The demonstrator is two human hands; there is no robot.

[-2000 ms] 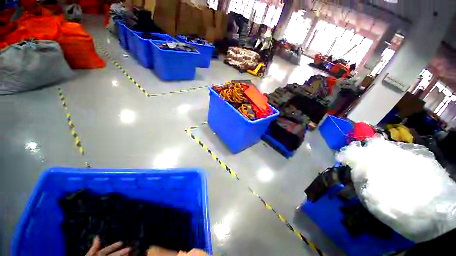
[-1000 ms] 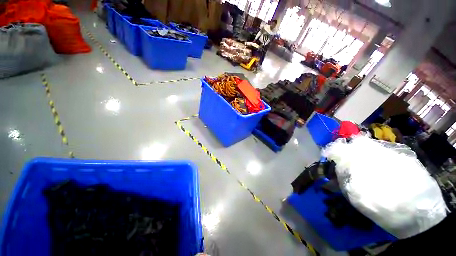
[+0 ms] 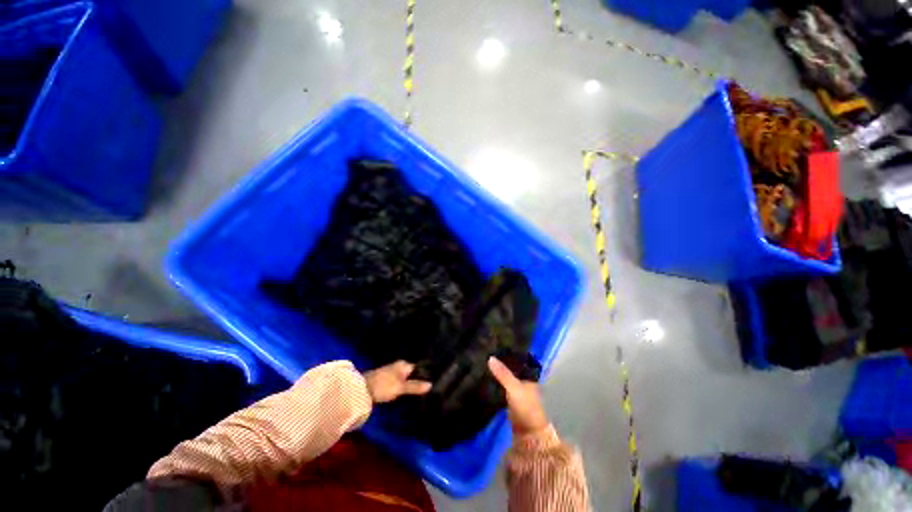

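A blue plastic bin stands in front of me, turned cornerwise. Loose dark fabric pieces lie in it. A camouflage sewn piece, limp and dark green and brown, is held over the bin's near right part. My left hand grips its left side, with the thumb on top. My right hand grips its right side near the bin's rim, thumb on top. The fingers under the fabric are hidden.
Another bin of dark pieces is at the near left, with blue bins beyond. At right stand a bin of orange coils and red cloth, dark stacked pieces and a white plastic cover. Yellow-black tape marks the floor.
The view has turned down and to the left, and the bin shows whole. Both hands have come into view over it, holding a camouflage piece.
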